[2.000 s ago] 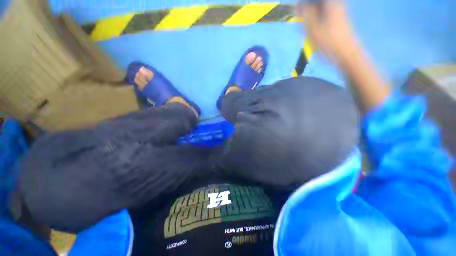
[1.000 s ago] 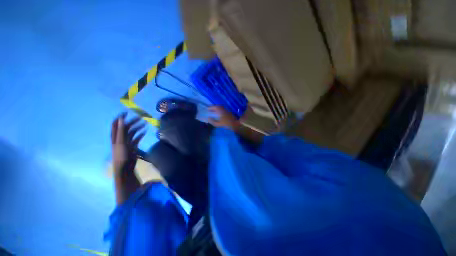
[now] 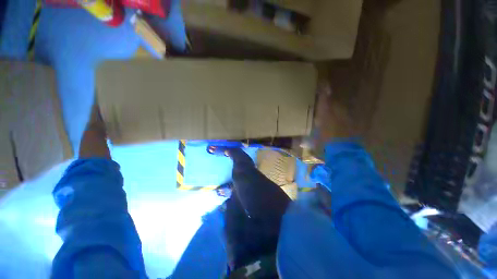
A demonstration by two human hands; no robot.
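Observation:
A flat brown slotted partition strip point(image 3: 207, 92), with a row of short dark slits along its near edge, spans the space between my two hands. My left hand point(image 3: 95, 133) is at its left end and my right hand point(image 3: 331, 114), blurred, is at its right end; both hold it. My fingers are mostly hidden behind or blurred against the cardboard.
An open brown carton point(image 3: 332, 30) lies beyond the strip, with brown cardboard along the right. Another slit cardboard piece point(image 3: 30, 120) is at the far left. Red objects point(image 3: 147, 6) stand at the top left. Yellow-black tape point(image 3: 181, 163) marks the blue floor. A cardboard grid point(image 3: 278, 166) is below the strip.
The view has turned from my legs and the floor to the cardboard. My hands, empty-looking and apart a second ago, now hold the slotted strip stretched between them.

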